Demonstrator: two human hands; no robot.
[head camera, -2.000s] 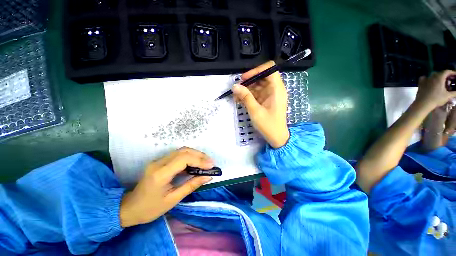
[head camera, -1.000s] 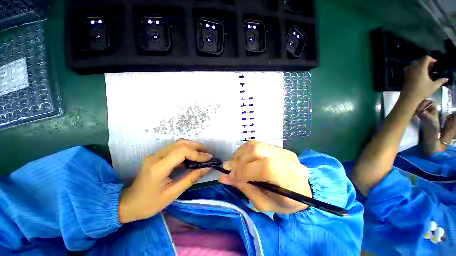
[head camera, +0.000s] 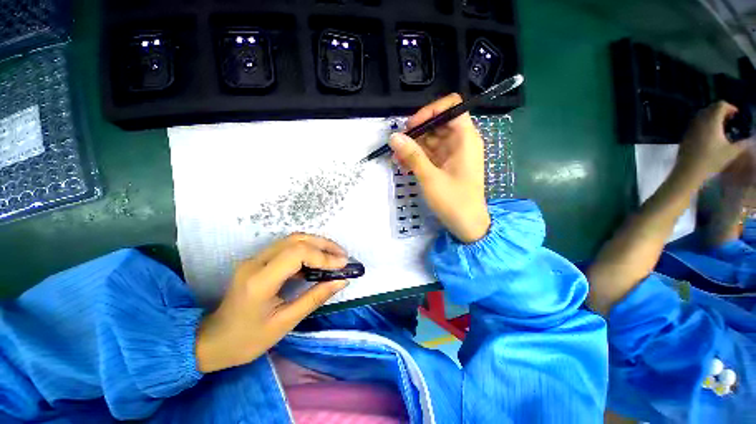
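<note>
My left hand (head camera: 269, 298) holds a black housing (head camera: 333, 272) edge-on between thumb and fingers, over the near edge of the white paper (head camera: 211, 174). My right hand (head camera: 448, 166) holds a slim black pen-like tool (head camera: 439, 120) with a pale rear end. Its tip is at the upper right edge of the scattered tiny grey parts (head camera: 302, 200). Whether the tip touches a part cannot be told. Small dark pieces (head camera: 408, 199) stand in columns to the right of the specks, partly hidden by my right hand.
A black foam tray (head camera: 315, 108) with housings in its pockets lies behind the paper. A clear blister tray (head camera: 497, 157) shows at the paper's right. Stacked clear trays (head camera: 50, 178) lie at the far left. At right, a co-worker's arm (head camera: 646, 224) is beside another black tray (head camera: 659, 95).
My right hand first brought the tool to the housing, then moved it away and up to the edge of the specks. My left hand stayed nearly in place with the housing.
</note>
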